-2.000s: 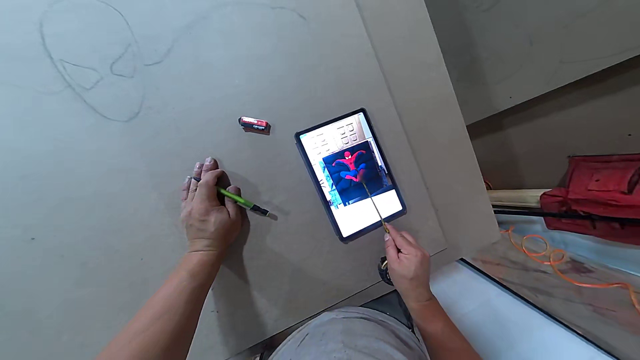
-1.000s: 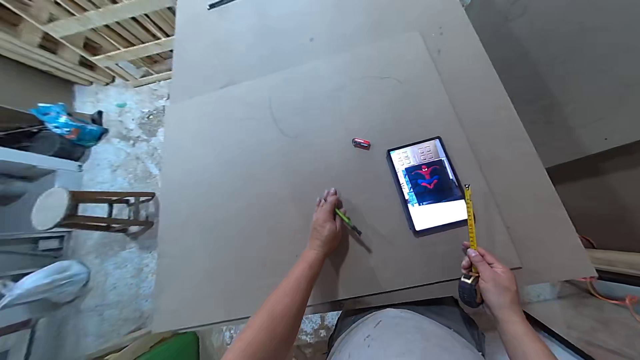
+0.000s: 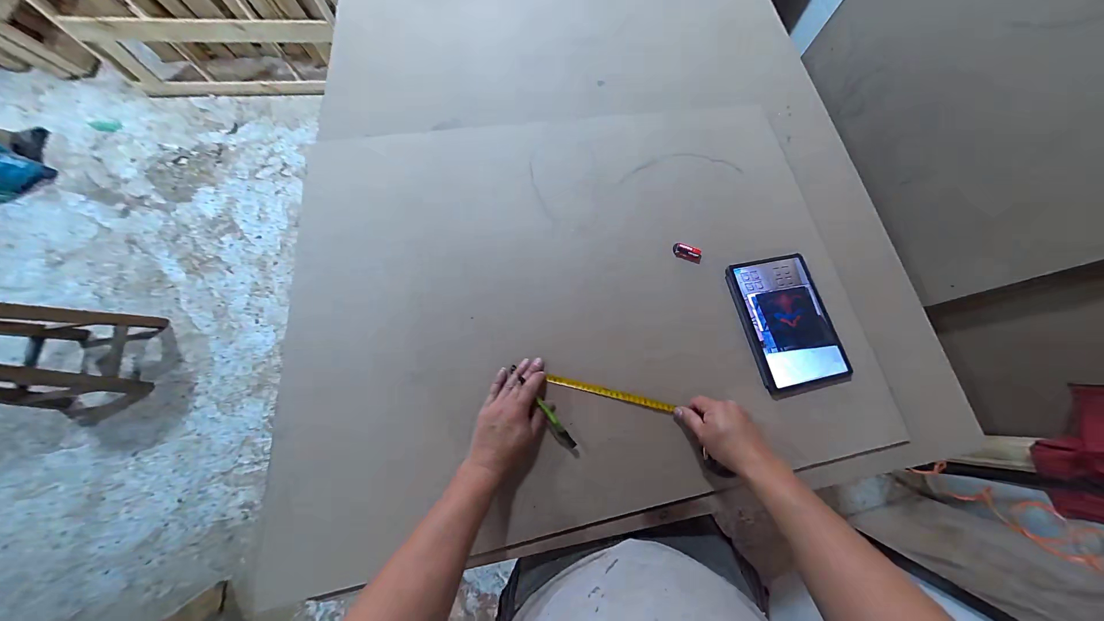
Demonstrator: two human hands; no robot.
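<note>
A yellow tape measure blade (image 3: 612, 394) lies stretched across a large grey-brown board (image 3: 414, 285). Its far end is under the fingertips of my left hand (image 3: 509, 418), which also keeps a green pencil-like tool (image 3: 555, 423) between its fingers. My right hand (image 3: 724, 434) grips the tape at the other end, its dark case mostly hidden beneath the palm. Right of centre, a tablet (image 3: 789, 323) shows a red and blue figure on its screen. A small red and black object (image 3: 687, 252) rests left of the tablet. Faint curved pencil lines mark the board above.
Wooden frames (image 3: 198, 31) stand at the upper left. On the stained floor at left is a wooden stool (image 3: 78, 354), with a blue bag (image 3: 21, 172) farther back. A red bag (image 3: 1074, 453) and orange cord (image 3: 1026, 522) lie at the right.
The tape blade, upright by the tablet's right edge one second ago, now runs between both hands left of the tablet. My right hand has moved left. The view has shifted largely.
</note>
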